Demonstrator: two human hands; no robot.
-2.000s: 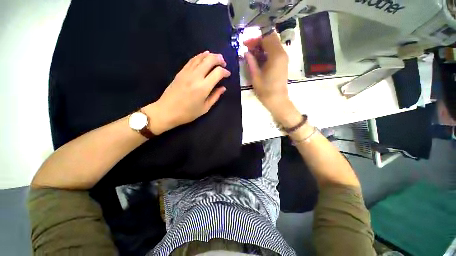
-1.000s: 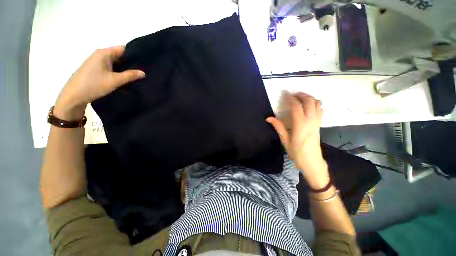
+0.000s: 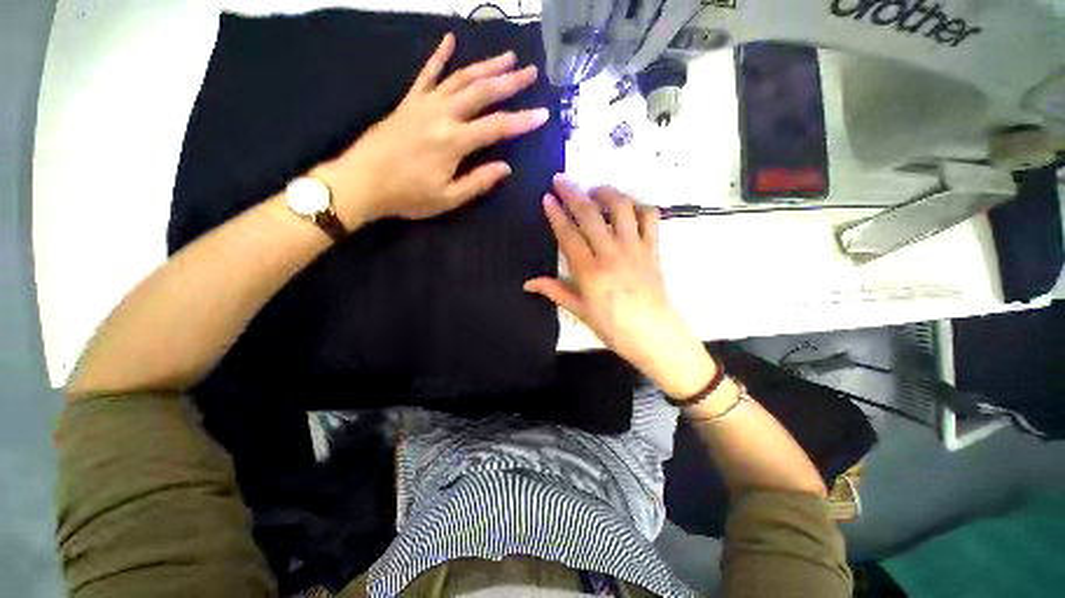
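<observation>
A black fabric panel (image 3: 409, 304) lies flat on the white table and hangs towards the lap. Its right edge lines up with the lit presser foot and needle (image 3: 569, 108). My left hand (image 3: 450, 134) lies flat on the upper part of the panel with fingers spread, left of the needle. My right hand (image 3: 607, 263) rests at the panel's right edge, below the needle, its fingertips and thumb touching the edge. Whether the edge is folded cannot be told.
The sewing machine head (image 3: 899, 70) spans the upper right. A smartphone (image 3: 784, 123) lies on the machine bed. A grey metal lever-like part (image 3: 923, 213) is right of it. Spare black pieces (image 3: 782, 432) lie below the table. A green cloth (image 3: 993, 555) is at lower right.
The panel has moved up and its right edge now meets the needle. My left hand has moved from the panel's left edge onto its upper part. My right hand has moved left to its edge.
</observation>
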